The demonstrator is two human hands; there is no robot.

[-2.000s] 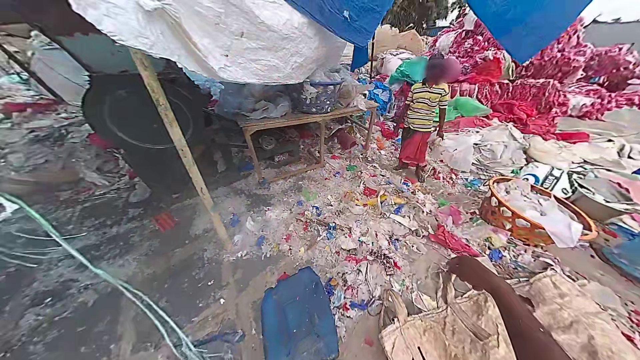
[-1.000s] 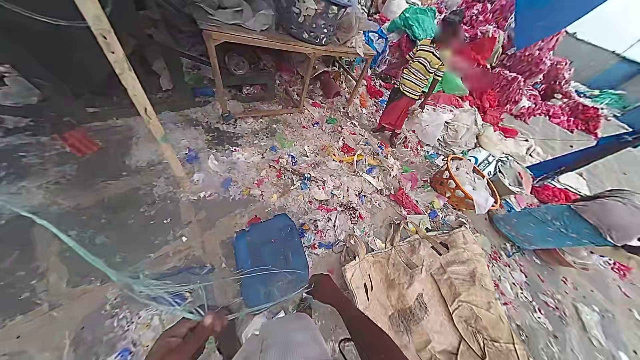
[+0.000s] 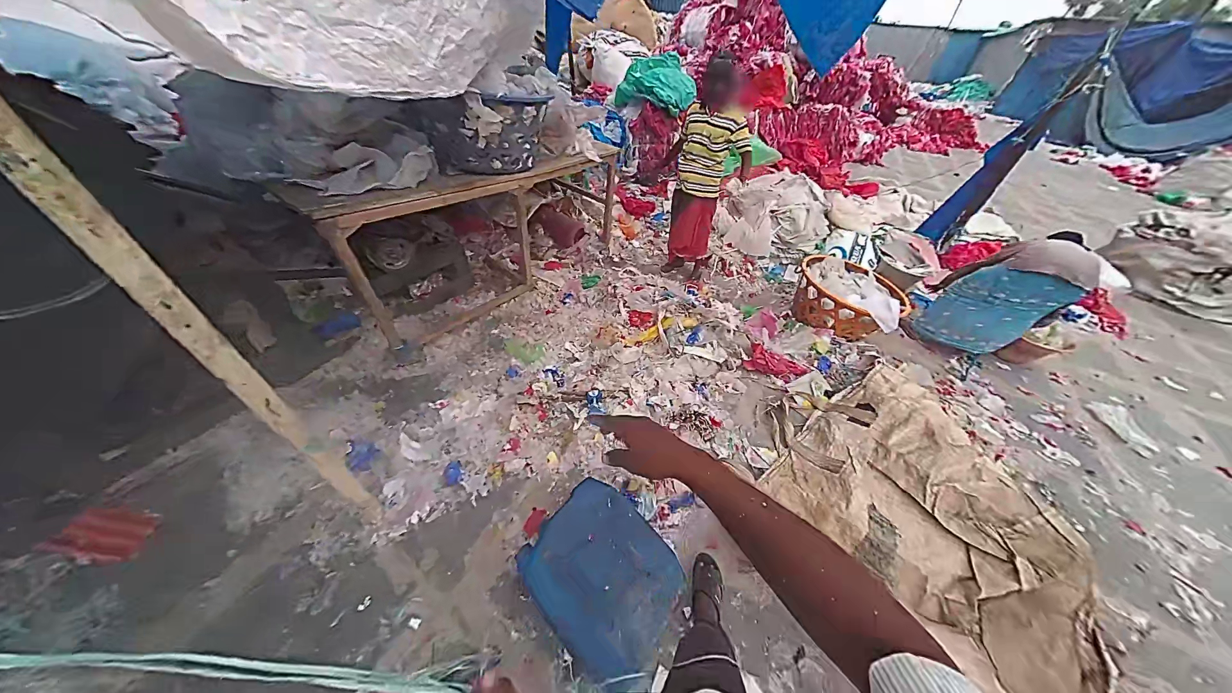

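My right hand (image 3: 647, 449) reaches out over the littered ground, fingers extended to the left and nothing visible in them. Below it lies a blue plastic piece (image 3: 604, 582), like a flattened jerrycan. To the right of my forearm a large tan woven sack (image 3: 924, 520) is spread on the ground. Strands of pale green twine (image 3: 241, 666) run along the bottom left. Where they end, a small bit of my left hand (image 3: 493, 681) shows at the bottom edge; its fingers and whatever they hold are hidden.
A wooden pole (image 3: 183, 313) slants at left beside a wooden table (image 3: 452, 200) with a dark basket (image 3: 491, 135). Plastic scraps (image 3: 539, 404) cover the ground. A person in a striped shirt (image 3: 712, 149) stands beyond. An orange basket (image 3: 845, 298) and a bent-over person in blue cloth (image 3: 1001, 306) are at right.
One second ago both my hands were low, near the blue plastic piece, with twine strands between them. My right hand has since moved forward, and my left has mostly left the view.
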